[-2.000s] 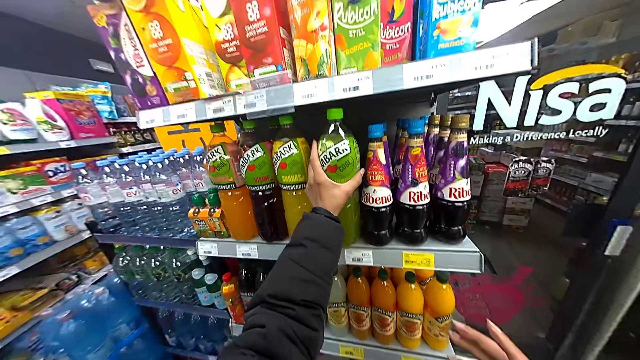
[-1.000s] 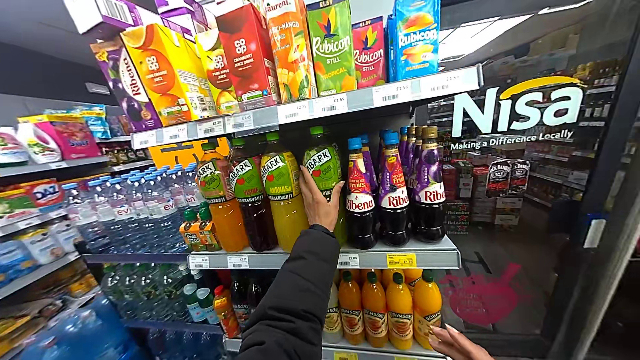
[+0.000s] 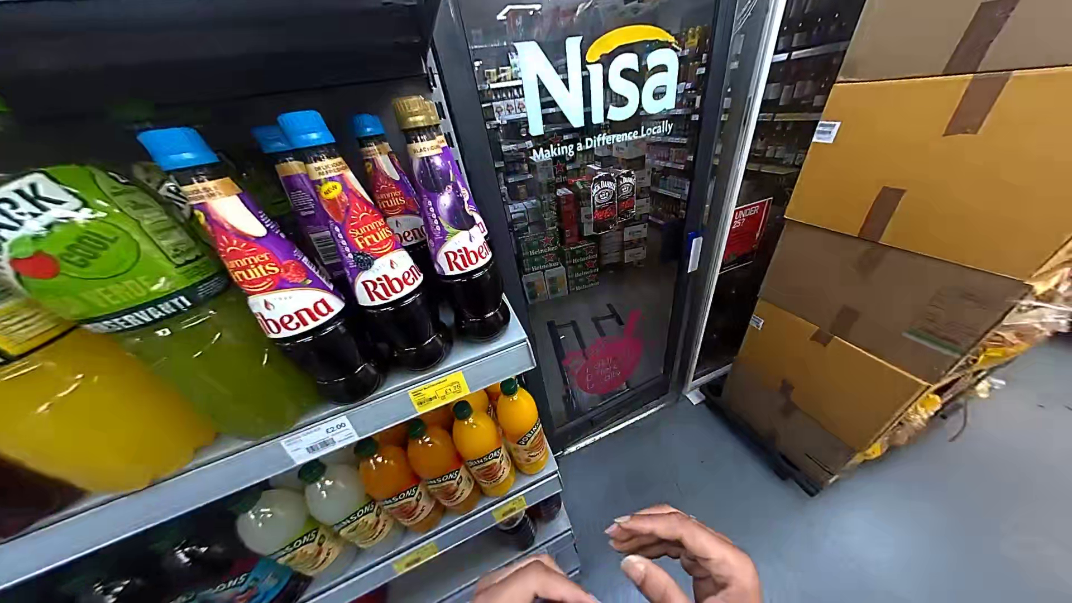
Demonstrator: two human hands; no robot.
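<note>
Low in the view, my left hand (image 3: 536,582) shows only its knuckles and part of its fingers at the bottom edge; whether it holds anything is hidden. My right hand (image 3: 691,553) is just to its right, fingers apart and slightly curled, with nothing in it. The nearest shelf edge (image 3: 402,394) is up and left of both hands. On that shelf stand a green juice bottle (image 3: 201,352), a yellow juice bottle (image 3: 92,410) and several Ribena bottles (image 3: 377,260) with blue or gold caps. Robinsons squash bottles (image 3: 486,452) stand on the shelf below.
A dark-framed glass door (image 3: 586,335) with printed lettering stands beyond the shelf end. To the right, cardboard boxes (image 3: 904,184) are stacked on a dark pallet (image 3: 779,469), with loose packing material at their side. Grey floor (image 3: 653,469) lies between shelf and pallet.
My left hand has come off the green juice bottle and dropped to the bottom of the view, beside my right hand. The view has swung right and closer to the shelf.
</note>
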